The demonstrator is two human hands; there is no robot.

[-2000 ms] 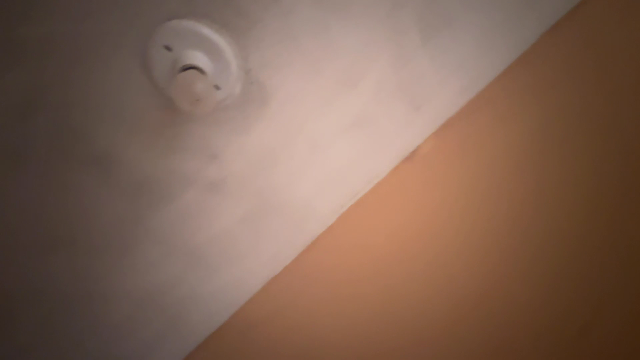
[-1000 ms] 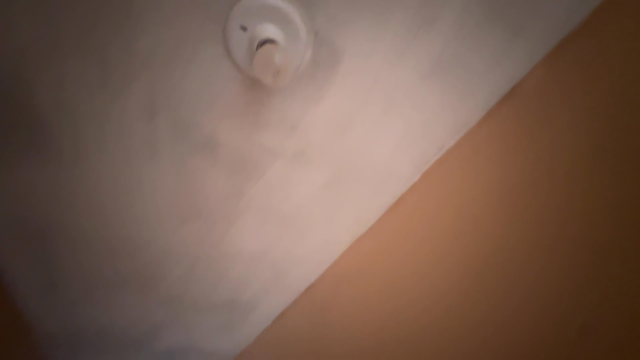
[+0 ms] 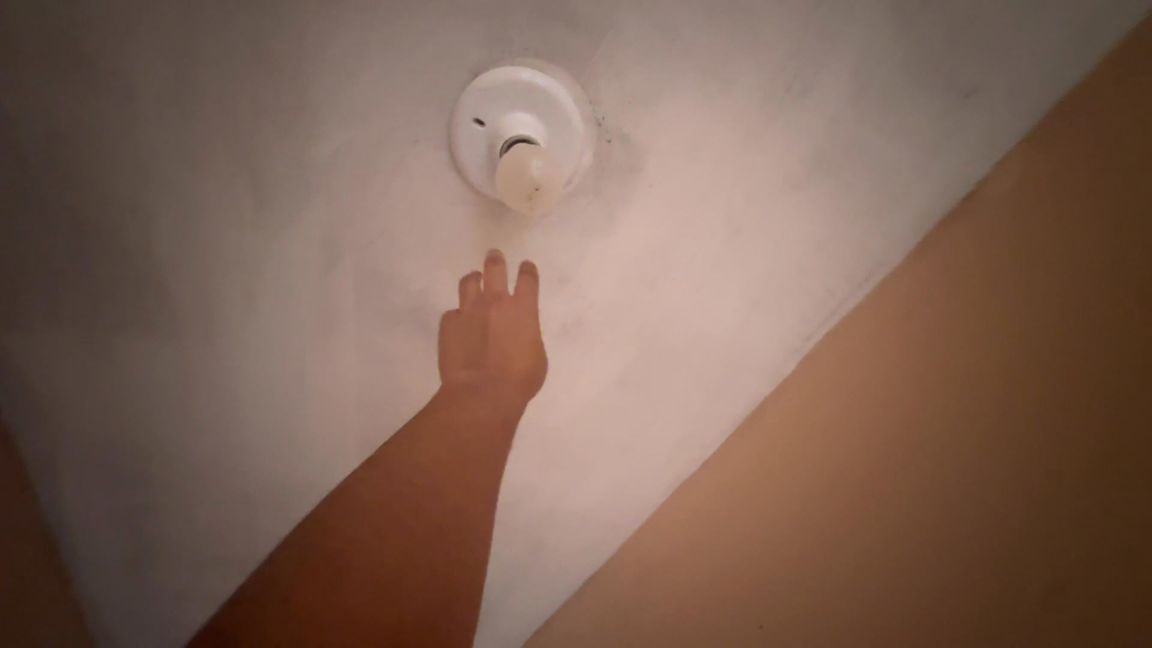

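Note:
A round white lampholder is fixed to the pale ceiling, in the upper middle of the view. From its socket hangs a small, rounded, off-white light bulb, unlit. Just below the bulb in the picture is my left hand, raised on a bare forearm that comes in from the lower left. Its fingers are spread and point toward the bulb, with a gap between them and it. The hand holds nothing that shows; its thumb is hidden. My right hand is out of view.
The ceiling has a smudged, uneven surface. An orange-brown wall meets it along a diagonal edge at the right. Another brown surface shows at the lower left corner.
My left hand and forearm have come into view below the bulb; neither earlier frame shows them. The view has shifted, so the lampholder sits nearer the middle than two seconds ago.

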